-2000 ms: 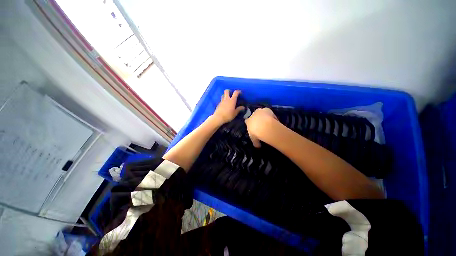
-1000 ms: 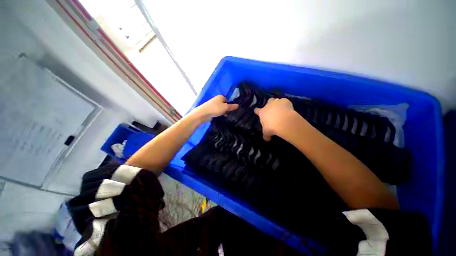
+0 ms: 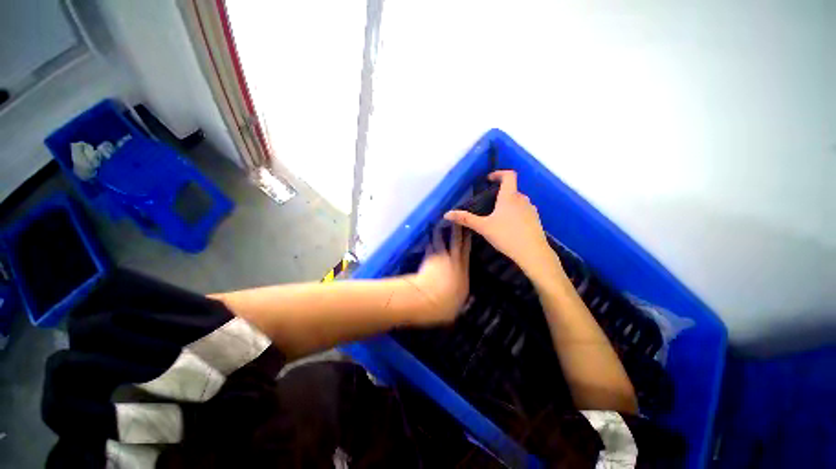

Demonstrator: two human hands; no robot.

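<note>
A deep blue crate (image 3: 642, 298) against the white wall holds ribbed rows of black strap-and-ring assemblies (image 3: 500, 316). My right hand (image 3: 509, 220) is at the crate's far corner, thumb and fingers spread around the end of a black row and touching it. My left hand (image 3: 443, 279) is blurred, fingers pointing up, beside the row's near side, just left of my right hand. I cannot tell whether the left hand holds anything. Part of the rows is hidden under my hands and forearms.
A whitish liner (image 3: 660, 321) shows at the crate's right inner side. Blue crates (image 3: 151, 174) stand on the floor at left, one holding whitish material, another (image 3: 55, 256) dark inside. A door or window frame (image 3: 234, 92) and yellow-black floor tape (image 3: 337, 269) are left of the crate.
The view has turned, so the crate appears more tilted. My left hand has moved from the crate's left edge in beside my right hand. My right hand has shifted to the far corner, its fingers opened wider.
</note>
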